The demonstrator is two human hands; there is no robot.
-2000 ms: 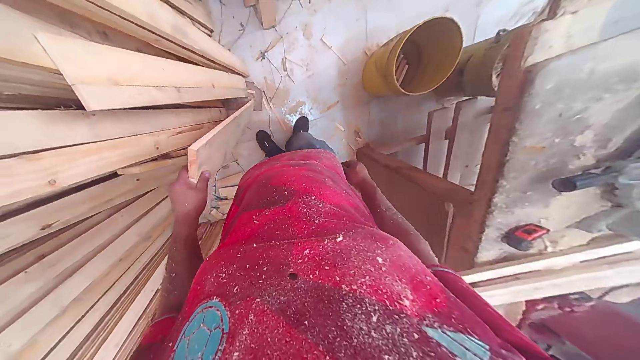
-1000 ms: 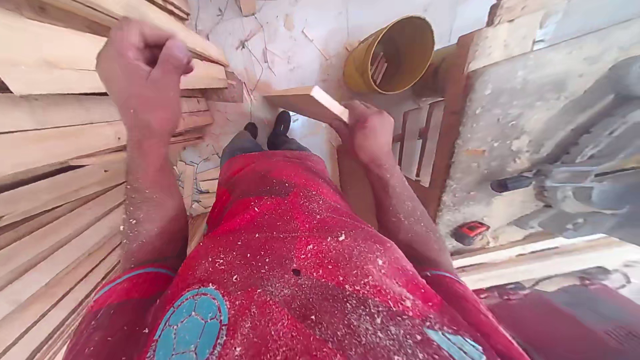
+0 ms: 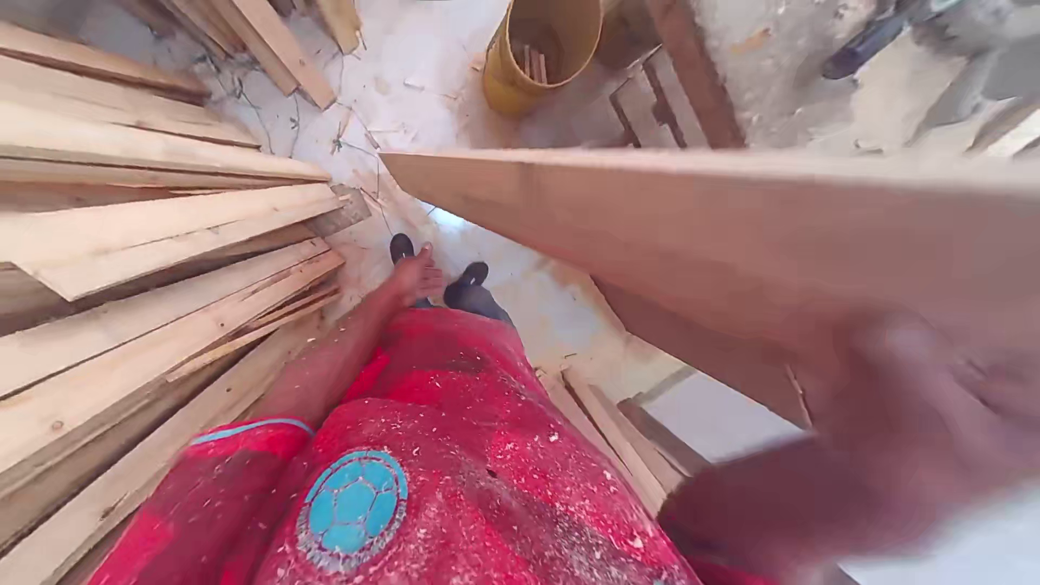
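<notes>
A long wooden board (image 3: pixel 650 219) spans the right half of the view, its narrow end near the centre. My right hand (image 3: pixel 918 398), blurred by motion, grips this board at its lower edge on the right. Low in front of my body, above my shoes, my left hand (image 3: pixel 418 276) hangs with its fingers apart and nothing in it. To its left lie stacked wooden boards (image 3: pixel 162 236), not touched by that hand.
A yellow bucket (image 3: pixel 508 89) with wood offcuts stands on the floor at the top. Wood scraps and shavings litter the floor (image 3: pixel 390 97). More planks (image 3: pixel 609 431) lie low, right of my body. A dusty worktop (image 3: pixel 780 89) is at upper right.
My left hand has come down from over the stacked boards to in front of my body. My right hand, with the board, has moved farther right. The view has shifted.
</notes>
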